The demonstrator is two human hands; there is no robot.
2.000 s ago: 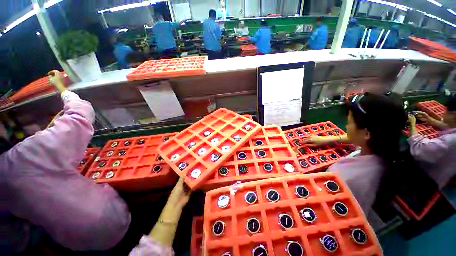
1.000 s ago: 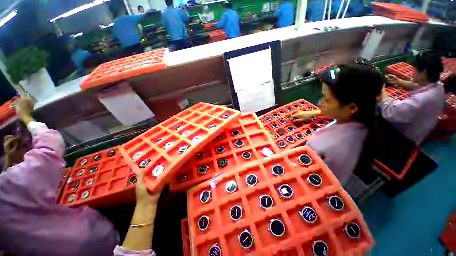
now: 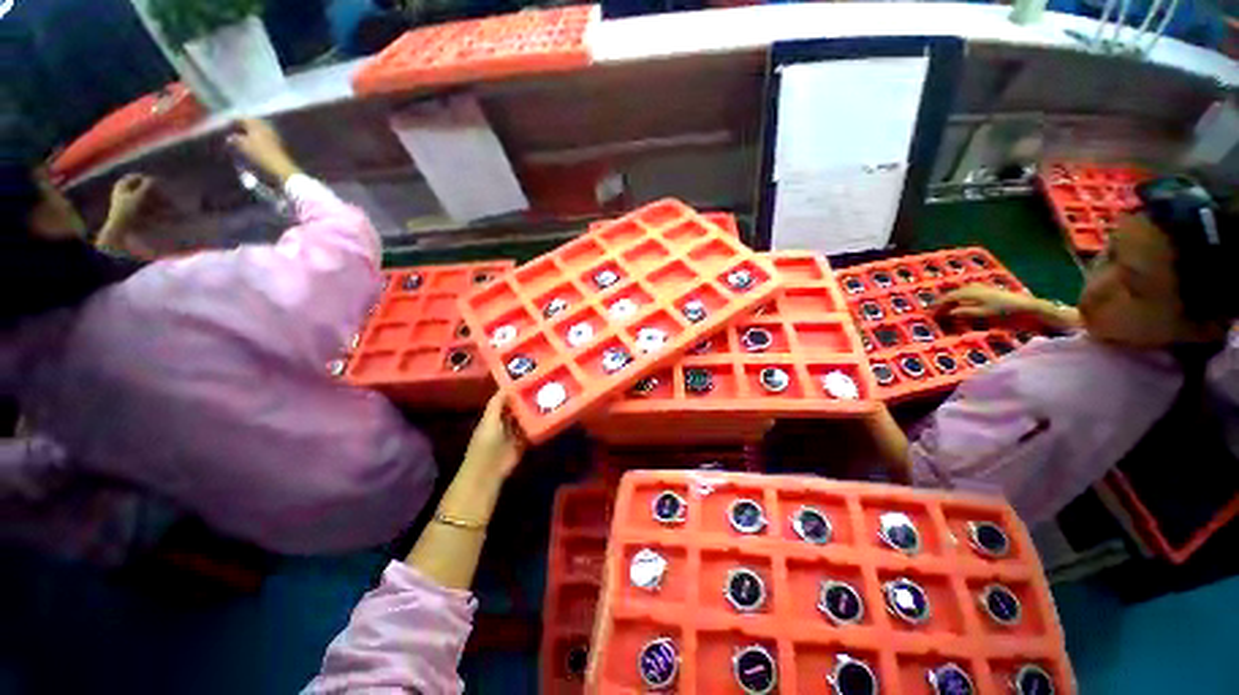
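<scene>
My left hand [image 3: 497,437], with a bracelet on the wrist, grips the near corner of an upper red-orange tray [image 3: 618,315]. This tray lies crosswise and tilted on the stacked bench trays [image 3: 815,306]. It holds several mostly pale-faced watch heads [image 3: 550,397], with bare pockets at its far side. A fuller tray [image 3: 707,559] is directly before me, cut off by the bottom edge. Its pockets hold mostly dark-faced watch heads [image 3: 745,588] and one pale one [image 3: 647,569]. My right hand is not in view; whether it holds this tray is hidden.
A pink-coated person [image 3: 231,367] is close on the left, another [image 3: 1039,394] on the right with a hand over a filled tray [image 3: 924,319]. Another tray [image 3: 582,523] is below, partly covered. A dark board with paper [image 3: 842,149] stands behind; a tray [image 3: 476,48] lies on the white ledge.
The view has shifted and tilted further down. My left hand stays on the upper tray's corner. The right-hand person's other forearm now shows beside the bench trays.
</scene>
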